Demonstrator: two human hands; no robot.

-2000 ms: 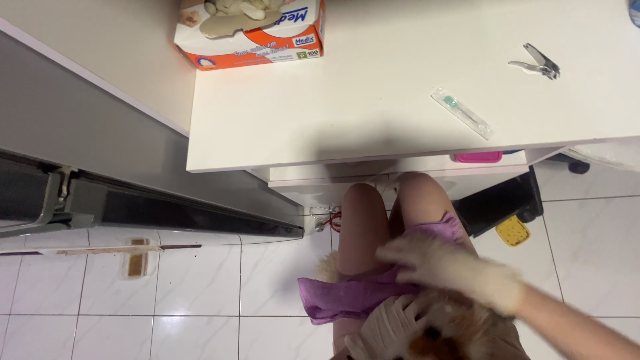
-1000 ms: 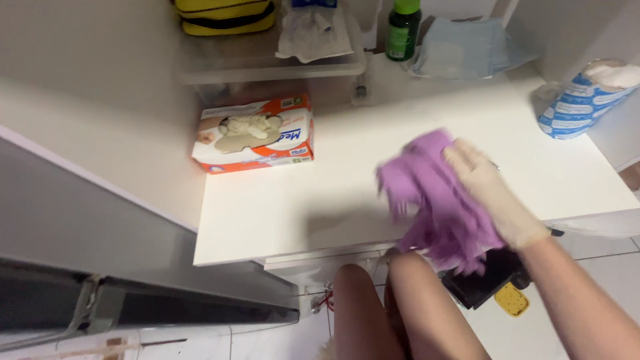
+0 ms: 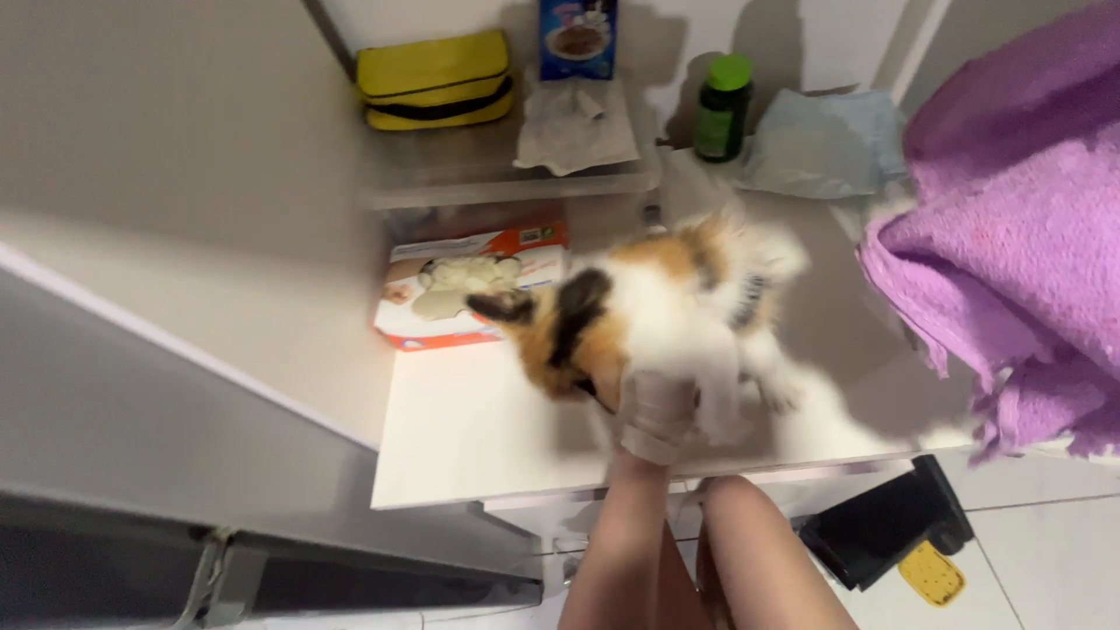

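A calico kitten (image 3: 647, 306), slightly blurred, is over the white desk top, its head toward the glove box. My left hand (image 3: 661, 411), in a pale glove, comes up from below and grips the underside of its body; the fingers are partly hidden by its fur. A frayed purple towel (image 3: 1024, 236) hangs large at the right edge of the view, beside the kitten. My right hand is out of sight.
An orange and white glove box (image 3: 534, 245) lies left of the kitten. Behind stand a yellow zip case (image 3: 433, 70), a blue packet (image 3: 577, 39), white wrapping (image 3: 577, 131), a green-capped bottle (image 3: 722, 109) and pale blue sheets (image 3: 818, 144). Below is a black object (image 3: 875, 525) on the floor.
The kitten has come up from my lap to over the desk, in my left hand. The purple towel has moved from over the desk to the right edge, and my right hand has left view.
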